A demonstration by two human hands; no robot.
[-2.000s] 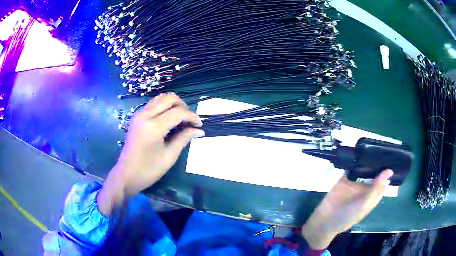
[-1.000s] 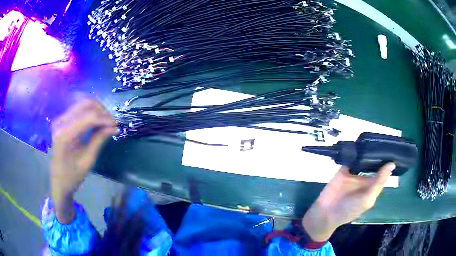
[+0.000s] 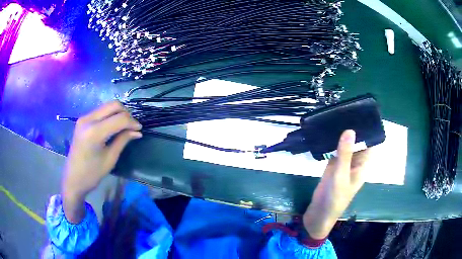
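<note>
My left hand (image 3: 104,146) pinches a thin black cable (image 3: 195,143) near its left part. The cable's pale tip (image 3: 60,118) sticks out to the left of the hand. Its small silvery connector (image 3: 260,151) lies on the white sheet (image 3: 233,132). My right hand (image 3: 337,184) holds a flat black bottle (image 3: 344,126), tilted, with its narrow black nozzle (image 3: 278,146) at the connector. Whether any liquid comes out cannot be told. Several loose cables (image 3: 223,109) lie over the sheet just behind.
A wide pile of black cables (image 3: 228,35) lies behind the sheet. A banded cable bundle (image 3: 441,121) lies at the far right. A small white piece (image 3: 389,41) lies at the back right. Violet light shines on a pale sheet (image 3: 35,40) at the left. The bench edge curves in front.
My left hand went left, drawing one cable out from the loose group, and now pinches it. My right hand moved the bottle left and tilted it, bringing the nozzle to that cable's connector.
</note>
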